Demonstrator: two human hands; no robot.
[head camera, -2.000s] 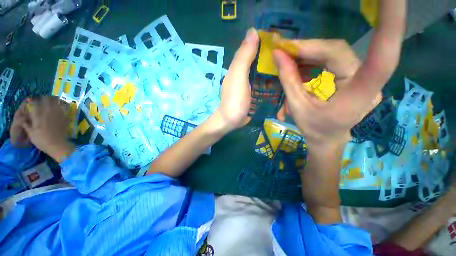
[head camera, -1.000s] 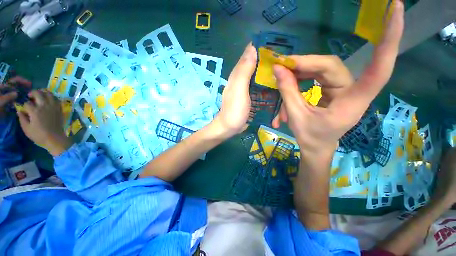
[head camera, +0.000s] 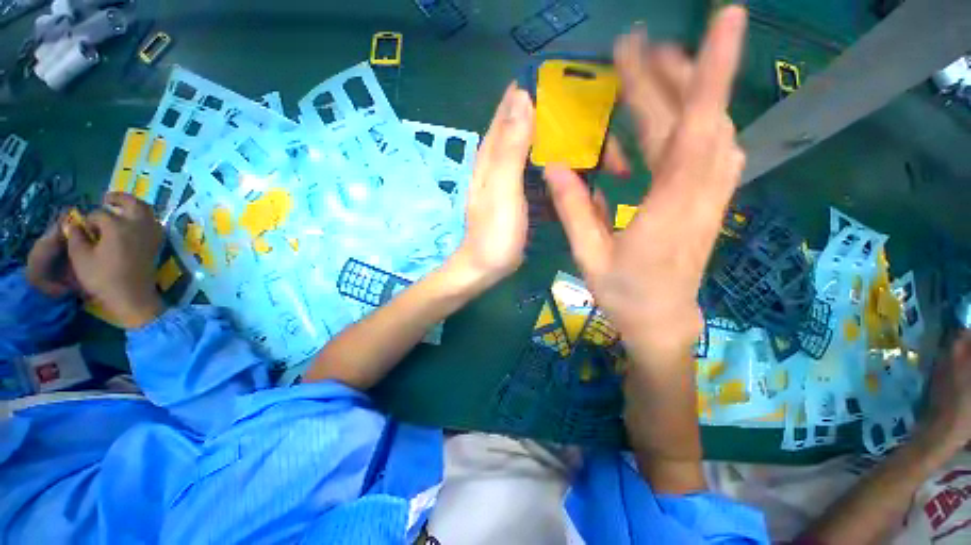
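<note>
A yellow sticker (head camera: 573, 119) with a small dark slot near its top lies flat over the window end of a dark housing (head camera: 541, 198). My left hand (head camera: 496, 192) is along the housing's left edge, fingers together, gripping that edge. My right hand (head camera: 660, 218) is blurred, with fingers spread, right of the sticker and partly over the housing's lower part. It shows nothing held. A small yellow piece (head camera: 625, 215) shows behind my right hand.
Light-blue backing sheets (head camera: 309, 234) with yellow bits and one grid lie left; more sheets (head camera: 841, 351) lie right. Dark grids over yellow (head camera: 570, 319) lie in front. A grey bar (head camera: 841, 96) slants at far right. A neighbour's hands (head camera: 112, 250) work at left.
My right fingers have let go of the sticker and opened; it now lies flat over the housing. The large yellow piece by my right fingertips is gone from there. Belt parts have shifted left.
</note>
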